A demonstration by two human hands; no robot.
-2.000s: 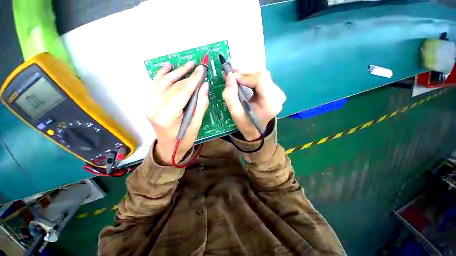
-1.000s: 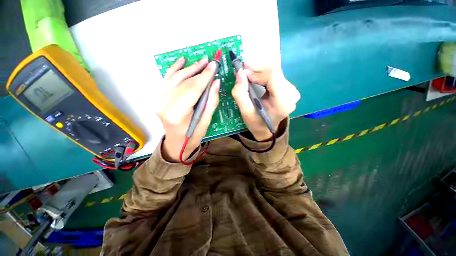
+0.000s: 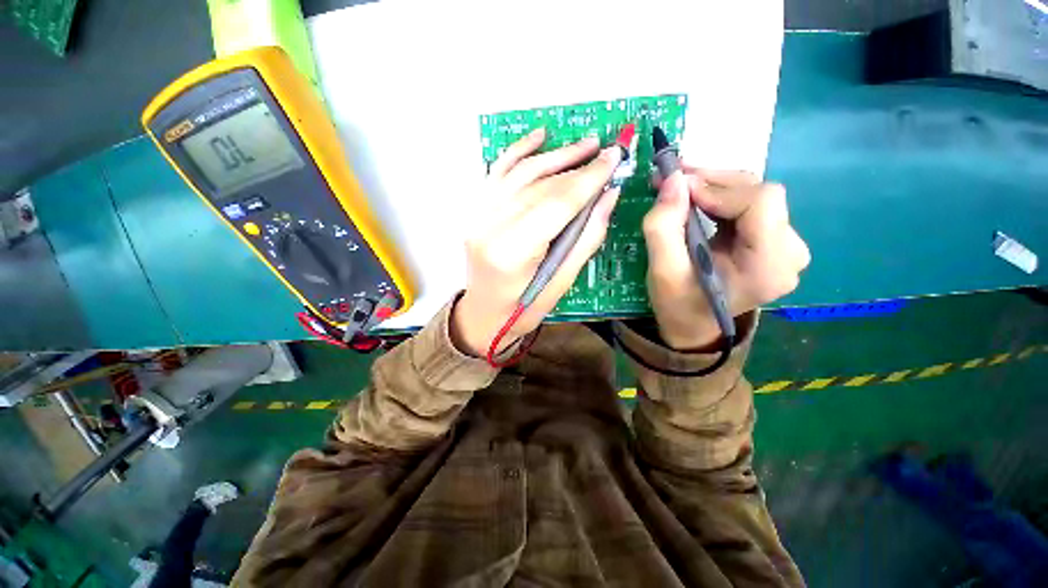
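A green printed circuit board (image 3: 623, 230) lies on a white sheet (image 3: 437, 63) at the bench edge. My left hand (image 3: 534, 230) rests over the board's left part and holds the red test probe (image 3: 560, 248), its red tip at the upper part of the board. My right hand (image 3: 726, 247) holds the black test probe (image 3: 703, 255), its black tip just right of the red one. Whether the tips touch the board I cannot tell. The yellow-orange multimeter (image 3: 276, 190) lies to the left, its display reading like "OL". My hands hide part of the board.
A bright green-yellow bundle (image 3: 262, 25) lies beyond the meter. Another green board (image 3: 44, 21) is at the far upper left. A dark block (image 3: 919, 46) stands at the upper right. A small white object (image 3: 1015, 252) lies on the teal bench. A person's shoe (image 3: 216, 495) shows at lower left.
The view has shifted, so bench, meter and board appear further right and turned. Both hands still hold the probes near the same upper area of the board.
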